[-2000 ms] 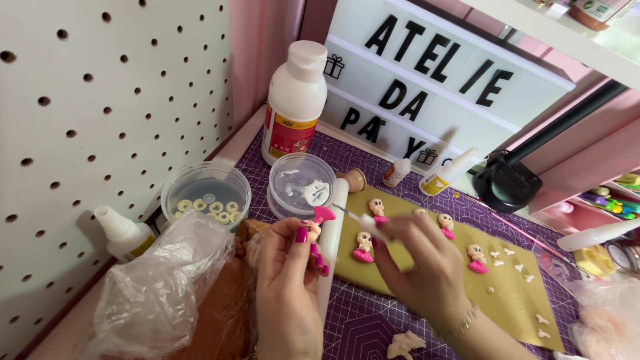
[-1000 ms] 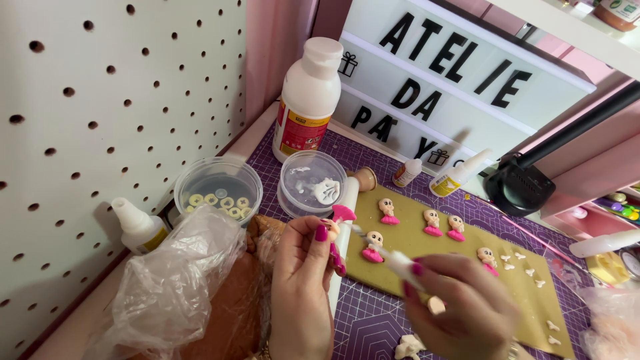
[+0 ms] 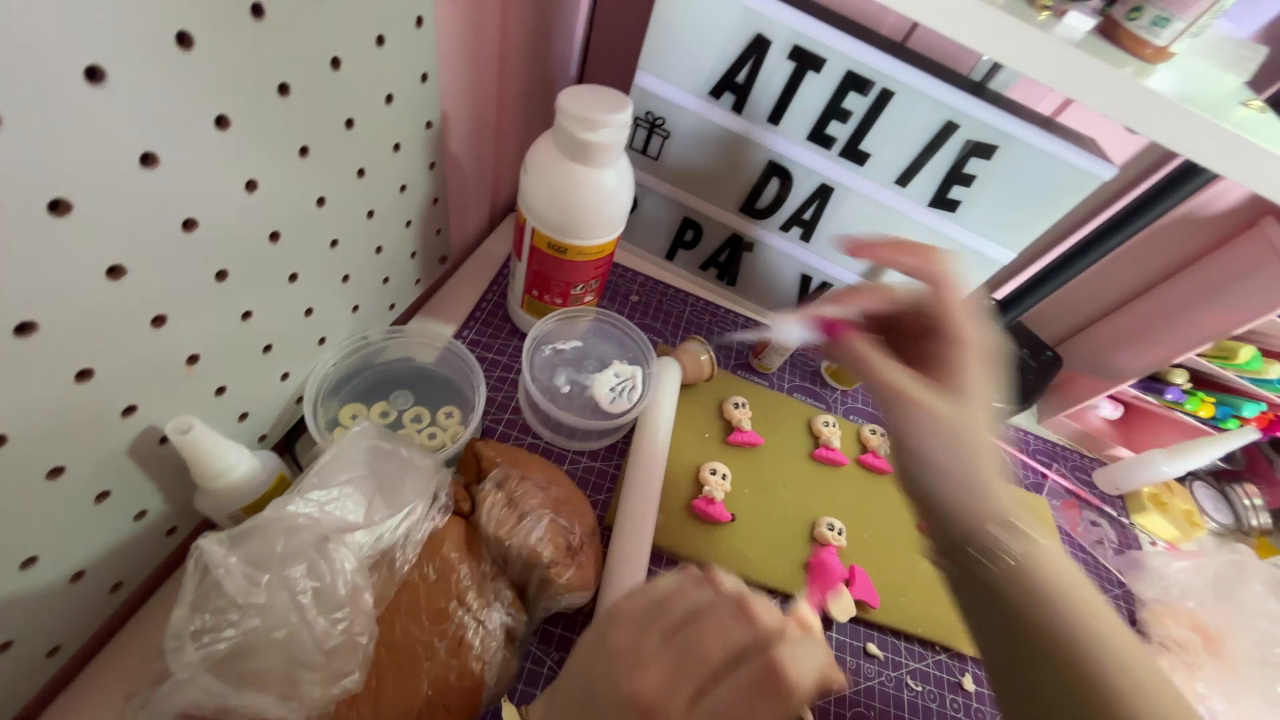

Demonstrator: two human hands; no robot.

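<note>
My right hand [image 3: 925, 370] is raised over the mat's far side, blurred, its fingers closed on a small white pointed item [image 3: 775, 333] that I cannot identify. Down at the bottom middle, my left hand [image 3: 700, 650] is bent at the wrist with its fingertips beside a clay doll [image 3: 828, 560] that has a pink body and lies on the olive board [image 3: 770, 510]; whether they touch it is unclear. Several small bald clay figures with pink bases, among them one figure [image 3: 714, 492] near the board's left edge, stand or lie on the board.
A white rolling pin [image 3: 645, 480] lies along the board's left edge. Left of it are a tub with white paste [image 3: 588, 400], a tub of cream rings [image 3: 395, 400], wrapped brown clay [image 3: 440, 610] and a large white bottle [image 3: 570, 200]. A lightbox sign [image 3: 860, 150] stands behind.
The pink doll piece held in my left hand earlier is out of that grip, and a larger pink doll lies at the board's near edge. My right hand has moved up, away from the near side.
</note>
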